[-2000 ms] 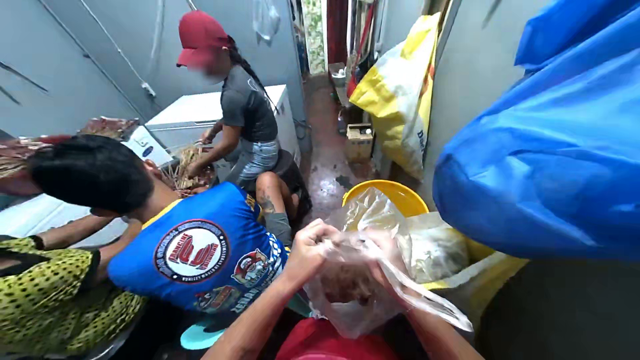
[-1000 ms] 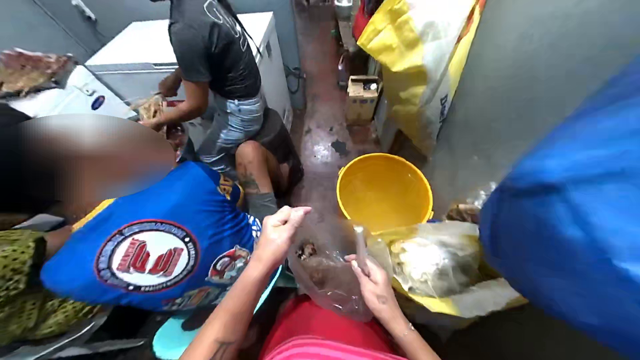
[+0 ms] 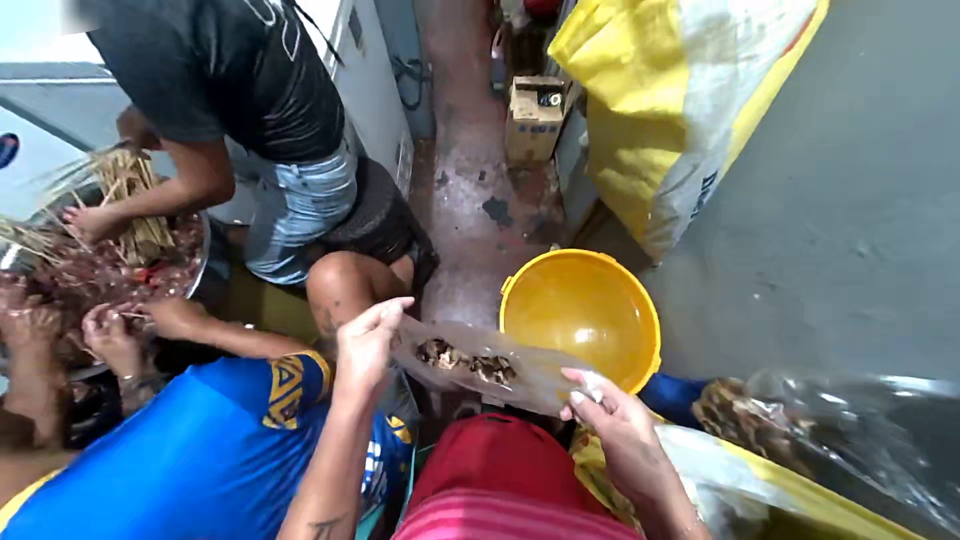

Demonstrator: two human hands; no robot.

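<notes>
A clear plastic bag (image 3: pixel 525 367) is stretched between my two hands, over my lap. Small brown dried-looking pieces (image 3: pixel 465 361) lie in it, nearer its left end. My left hand (image 3: pixel 373 334) pinches the bag's left edge, its fingertips pressed together. The right edge is held between thumb and fingers of my right hand (image 3: pixel 596 401). Just beyond the bag stands a round yellow plastic tub (image 3: pixel 581 319); what it holds, perhaps a liquid, I cannot tell.
Left, a person in a blue shirt (image 3: pixel 172 450) and one in a dark shirt (image 3: pixel 247 82) work at a large basin (image 3: pixel 204 247) of reddish stuff and straw-like strands. A yellow-white sack (image 3: pixel 675 112), a cardboard box (image 3: pixel 534 120) and another open sack (image 3: pixel 757 472) with a plastic bag (image 3: pixel 847 420) stand around.
The bag is now drawn out flat between my hands, where it hung bunched two seconds ago. The view has tilted down and shifted.
</notes>
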